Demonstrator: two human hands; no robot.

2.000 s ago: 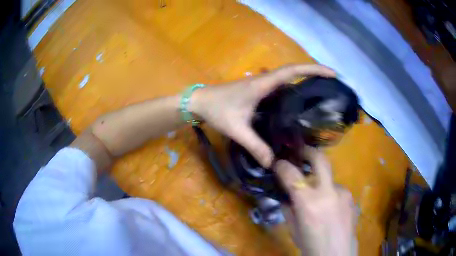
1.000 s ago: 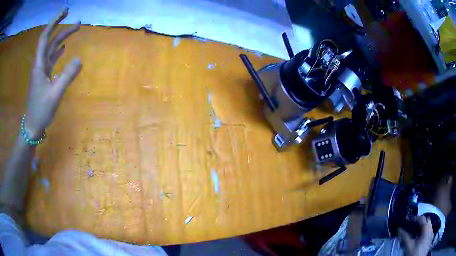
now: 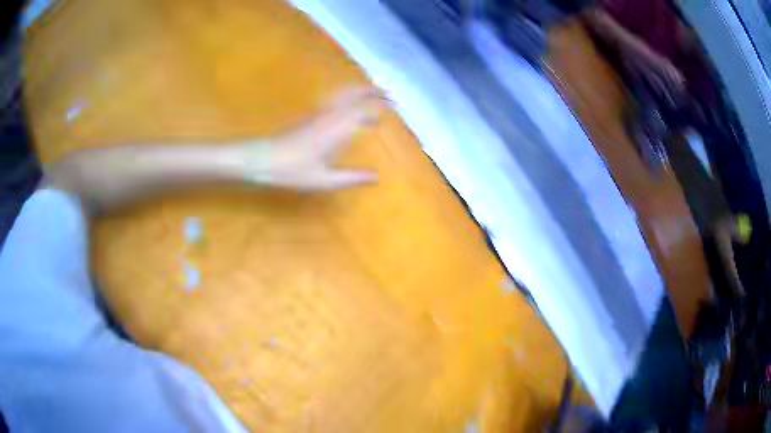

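My left hand [image 3: 325, 148] reaches over the orange-yellow tabletop [image 3: 279, 296] with its fingers apart and nothing in it. A pale green bracelet [image 3: 258, 161] is on its wrist. The picture is blurred by motion. My right hand is not in view. No camera unit shows in front of me. A thin dark upright shape [image 3: 565, 393] shows blurred at the bottom right edge of the table; I cannot tell what it is.
A long white-and-grey strip [image 3: 541, 186] runs along the table's far side. Beyond it are a brown surface [image 3: 592, 110] and a person's arm [image 3: 638, 55] at the upper right. Dark blurred things lie at the lower right.
The view has swung back from the right end of the table, so the camera units seen there are out of the picture. My left hand, still empty, shows nearer the middle.
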